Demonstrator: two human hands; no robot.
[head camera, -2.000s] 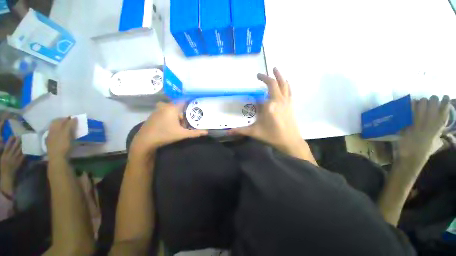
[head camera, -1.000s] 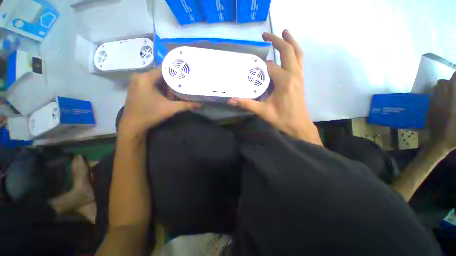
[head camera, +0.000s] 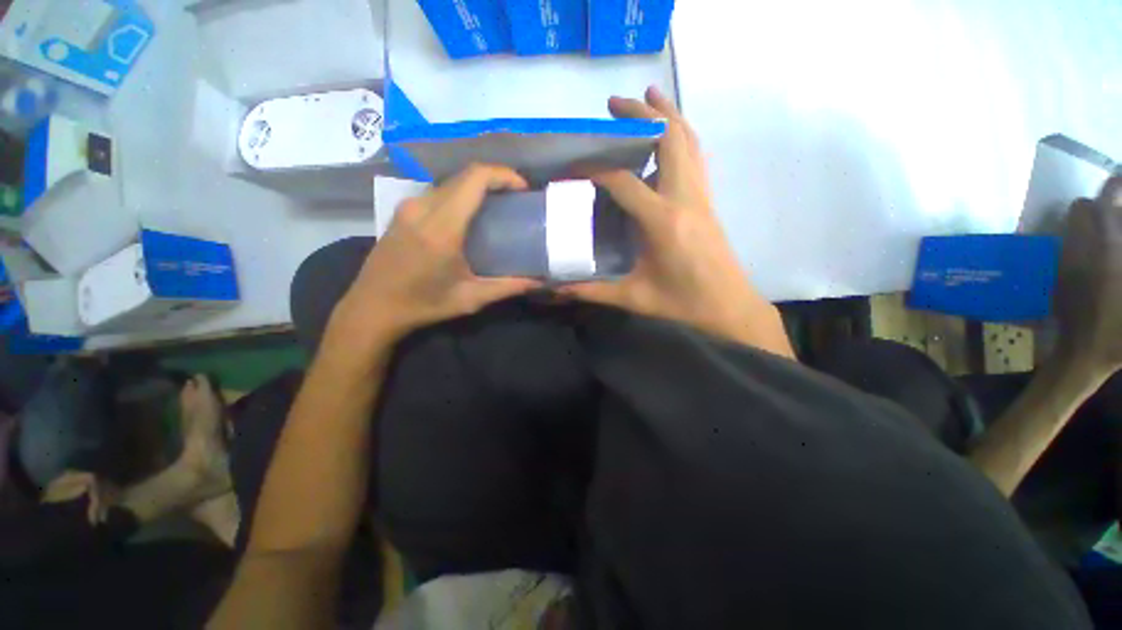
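An appliance unit (head camera: 511, 234) shows its smoky grey side with a white band around it. My left hand (head camera: 425, 252) grips its left end and my right hand (head camera: 677, 240) its right end, above my dark-clothed lap at the table edge. An open retail carton (head camera: 529, 148) with a raised blue-edged flap is right behind the unit. The unit's ends are hidden by my hands. A second white appliance unit (head camera: 314, 128) lies vent side up in an open carton to the left.
Blue cartons (head camera: 541, 25) stand in a row at the back of the white table (head camera: 849, 148). A light-blue printed carton (head camera: 86, 43) is at the far left. Another open carton (head camera: 191, 267) holds a white unit. At right, another person's hand (head camera: 1089, 271) touches a blue carton (head camera: 984, 275).
The unit in my hands has turned from its white vented face to its smoky side with the white band. My hands have come closer together. The carton flap behind stands more visible.
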